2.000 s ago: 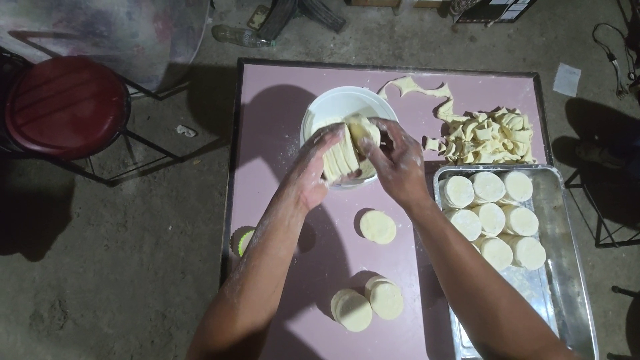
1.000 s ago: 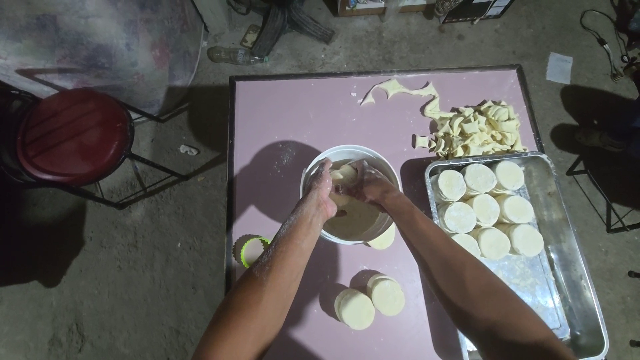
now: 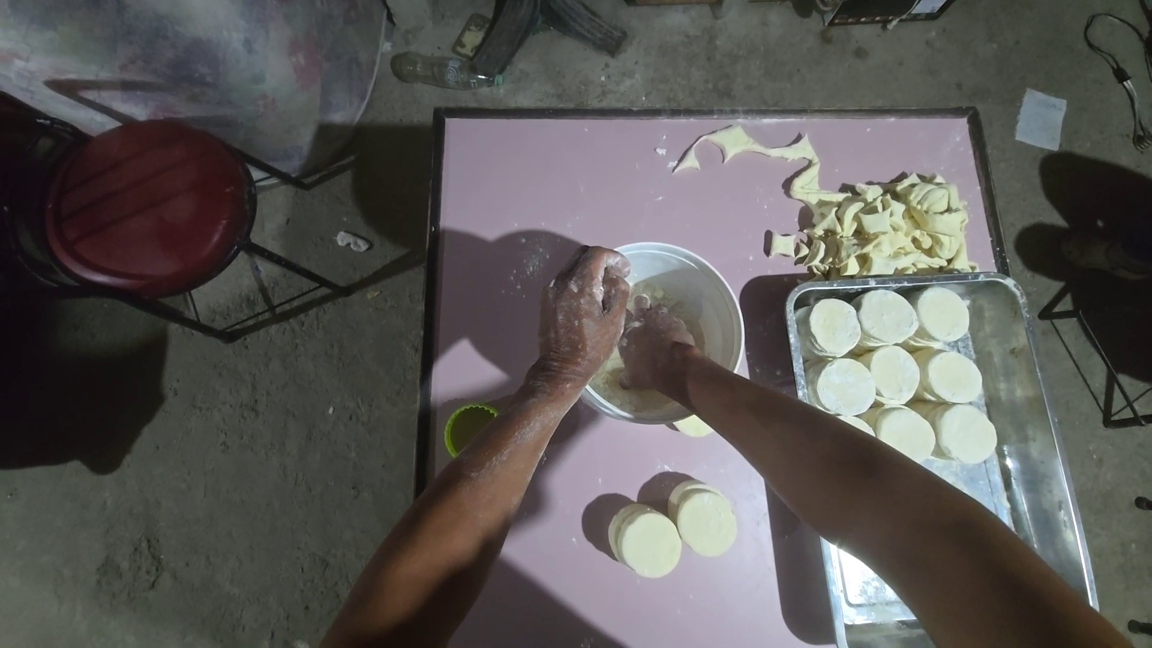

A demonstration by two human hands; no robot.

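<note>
A white plastic bowl (image 3: 720, 297) with flour in it stands on the pink tabletop. My left hand (image 3: 587, 301), dusted with flour, is curled at the bowl's left rim; whether its fingers grip the rim or dough is hidden. My right hand (image 3: 655, 349) reaches down inside the bowl, and what its fingers touch cannot be made out. Two short stacks of round dough discs (image 3: 650, 542) stand side by side below the bowl. Part of a dough disc (image 3: 692, 427) shows at the bowl's lower edge. A green round cutter (image 3: 469, 428) lies beside my left forearm.
A metal tray (image 3: 1048, 450) at the right holds several stacks of dough discs (image 3: 886, 317). Behind it lies a heap of dough scraps (image 3: 891, 220), with a thin strip of dough trailing left. A red stool (image 3: 153, 207) and a bottle (image 3: 441, 70) are on the floor.
Two seconds ago both hands held a row of dough discs over the bowl; those discs are out of sight now. My left hand has moved to the rim, while my right hand is inside the bowl.
</note>
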